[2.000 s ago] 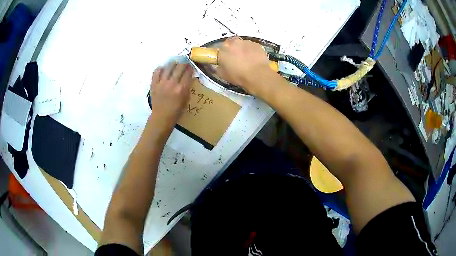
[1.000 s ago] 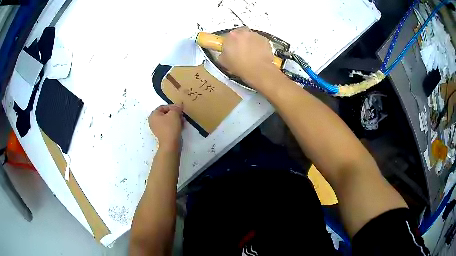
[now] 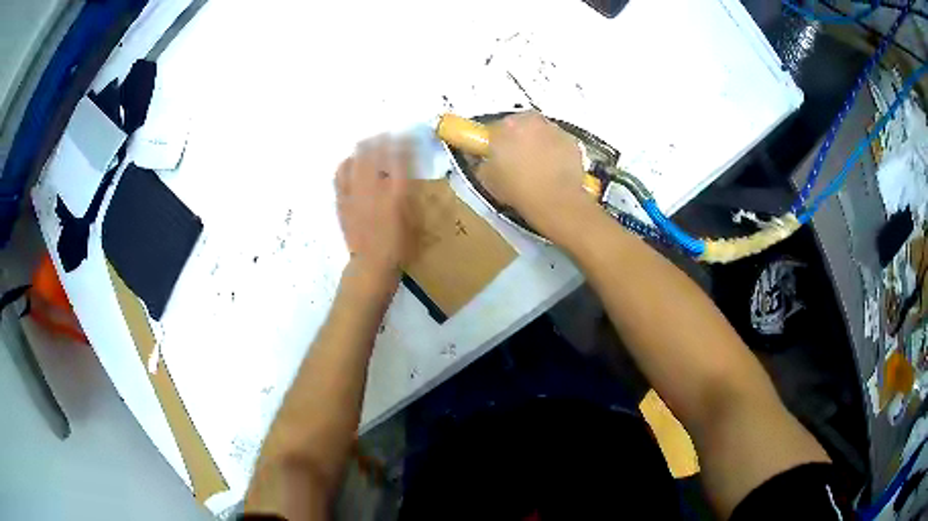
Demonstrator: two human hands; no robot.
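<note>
The tan card template lies on the white table, with a dark fabric pocket piece showing along its lower left edge. My left hand lies over the template's upper left end, slightly blurred, hiding that end and its fabric edge. Whether its fingers grip anything cannot be told. My right hand is closed around the yellow handle of the steam iron, which sits just above and right of the template. A pale sheet shows between my left fingers and the iron.
Stacked dark pieces, black offcuts, a pale grey-white piece and a long brown card strip lie at the table's left end. The blue hose runs right from the iron. A scrap-heaped surface stands at far right.
My left hand has moved up from the template's lower left edge onto its upper left end. The whole view has shifted, and my right hand stays on the iron.
</note>
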